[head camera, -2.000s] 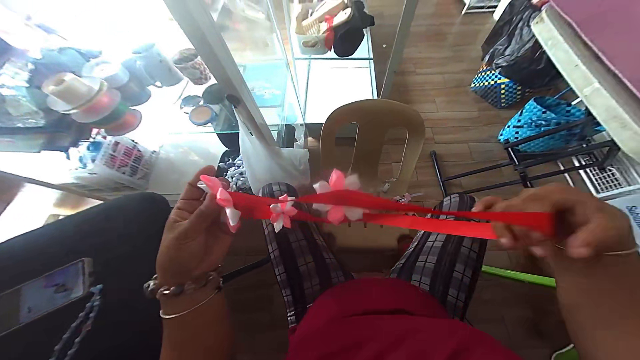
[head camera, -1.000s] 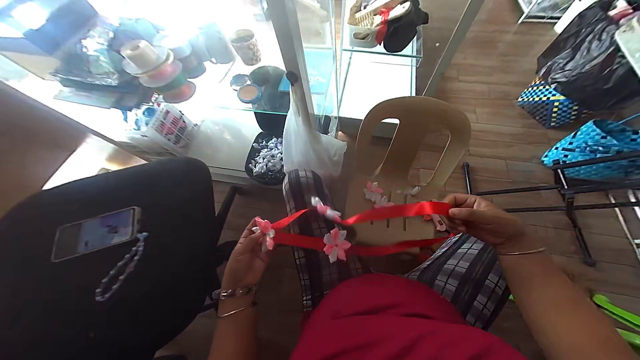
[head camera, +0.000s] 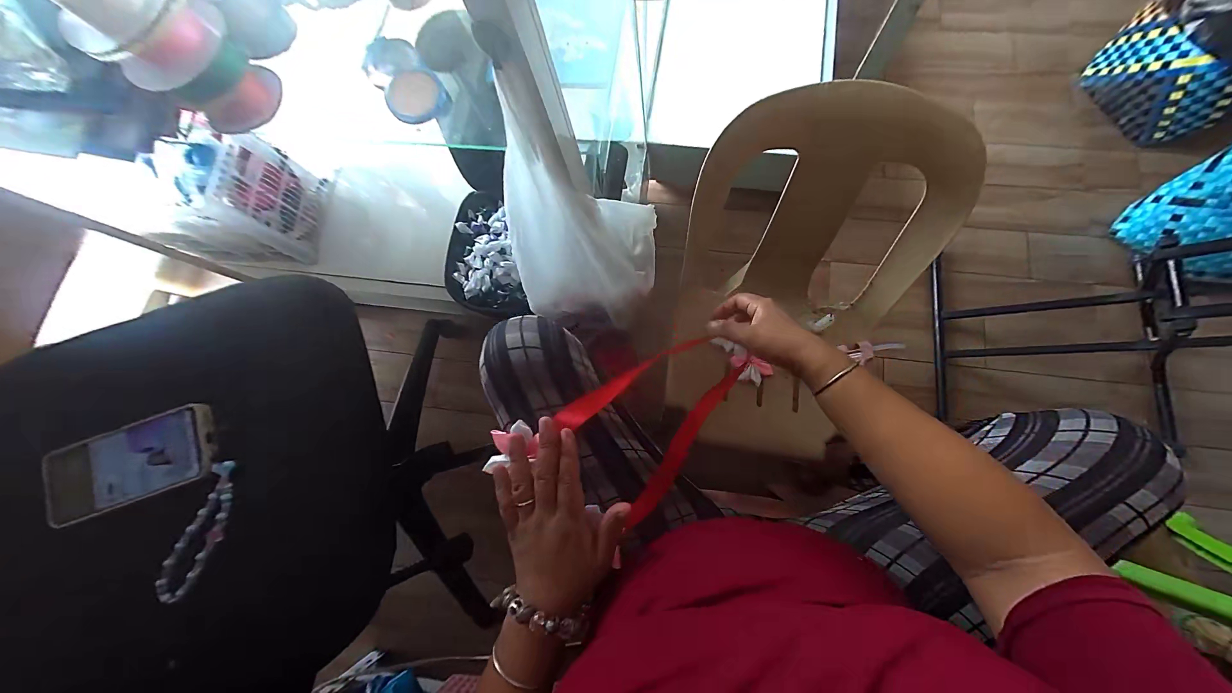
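A loop of red ribbon (head camera: 679, 448) with pink and white ribbon flowers hangs between my hands above my lap. My left hand (head camera: 558, 510), wearing a ring and a beaded bracelet, lies over the ribbon's near left part, fingers extended, with a pink and white flower (head camera: 516, 445) at its fingertips. More of the ribbon passes beneath its thumb. My right hand (head camera: 762, 332) pinches the far end of the ribbon, next to another flower (head camera: 751, 366). Further flower pieces (head camera: 863, 351) lie on the plastic chair (head camera: 837, 125) behind my right wrist.
A black chair seat (head camera: 289, 385) at left holds a phone (head camera: 130, 465) with a beaded strap. Ahead are a glass case with ribbon spools (head camera: 245, 99), a white plastic bag (head camera: 568, 241) and a black bin (head camera: 486, 255). Woven baskets (head camera: 1160, 82) and a black metal stand (head camera: 1049, 351) are at right.
The ribbon was stretched wide between both hands two seconds ago; the hands are now closer together and it hangs slack. My left hand has gone from gripping the ribbon to lying over it, fingers extended.
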